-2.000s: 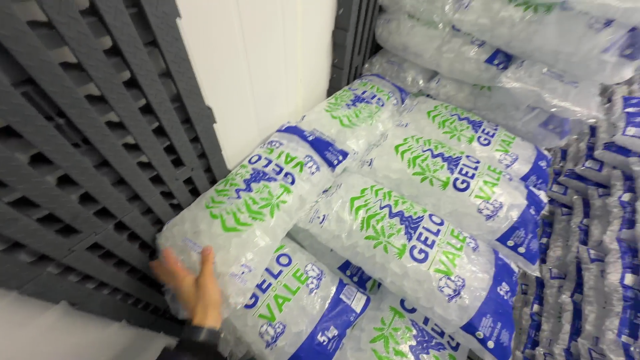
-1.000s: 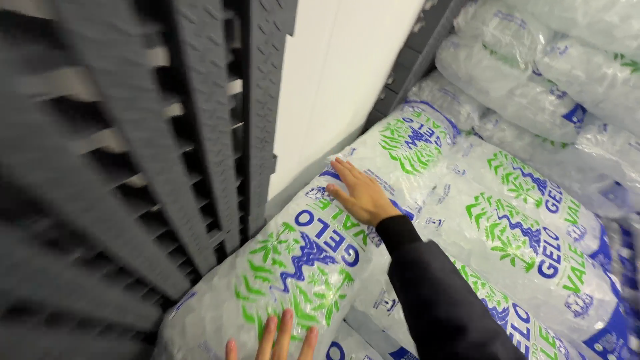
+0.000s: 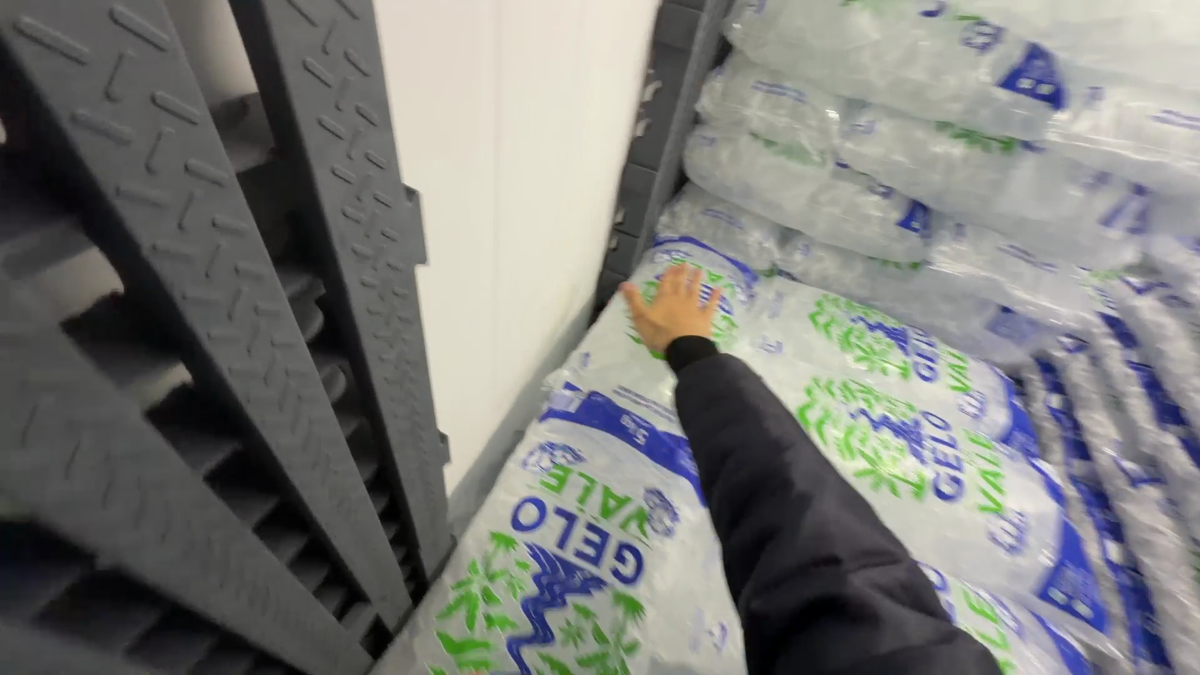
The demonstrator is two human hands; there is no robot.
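My right hand (image 3: 673, 307) lies palm down on the far clear plastic bag of ice (image 3: 609, 347), its fingers spread and not gripping the film. Its dark sleeve reaches in from the lower right. Nearer to me, a second bag of ice (image 3: 562, 506) with green and blue print and a blue band lies end to end with the far one, beside the white wall. More ice bags (image 3: 881, 422) lie to the right of my forearm. My left hand is out of view.
Dark grey plastic pallets (image 3: 366, 234) with a raised tread pattern stand upright at the left. A white wall panel (image 3: 516, 169) is behind them. Stacked ice bags (image 3: 900, 169) rise at the back right, and more bags (image 3: 1087, 487) are piled edge-on at the right.
My right hand has moved farther forward, from the near bag onto the far one. My left hand, on the near bag in both earlier frames, has gone out of view.
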